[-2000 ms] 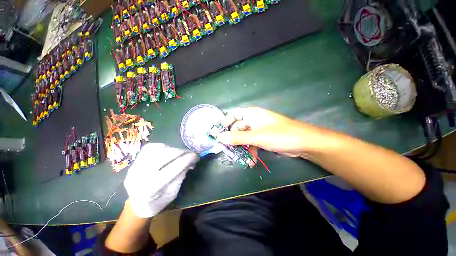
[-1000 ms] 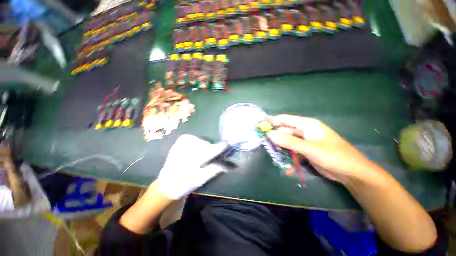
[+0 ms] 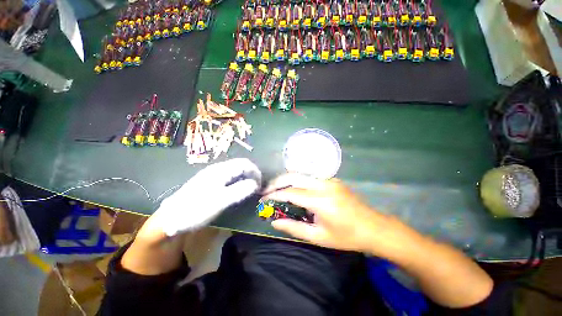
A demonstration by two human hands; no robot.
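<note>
My right hand (image 3: 333, 213), bare, holds a circuit board (image 3: 266, 211) near the bench's front edge, below the paste dish. The board's yellow end points left, toward my left hand; its other end is hidden under my fingers. My left hand (image 3: 209, 194), in a white glove, is just left of the board with its fingers together. Whether it holds anything cannot be told. The round dish (image 3: 312, 154) of white paste sits on the green bench just above my right hand. No applicator is visible.
A pile of copper-coloured strips (image 3: 215, 133) lies left of the dish. Rows of boards stand on a black mat (image 3: 382, 83) at the back and another mat (image 3: 92, 123) at the left. A yellow-green cup (image 3: 510, 191) and a fan (image 3: 522, 121) are at the right.
My right hand has brought the board from the dish's edge down toward the bench's front, its yellow end now pointing left. The applicator seen earlier at my left hand no longer shows. The camera view has shifted.
</note>
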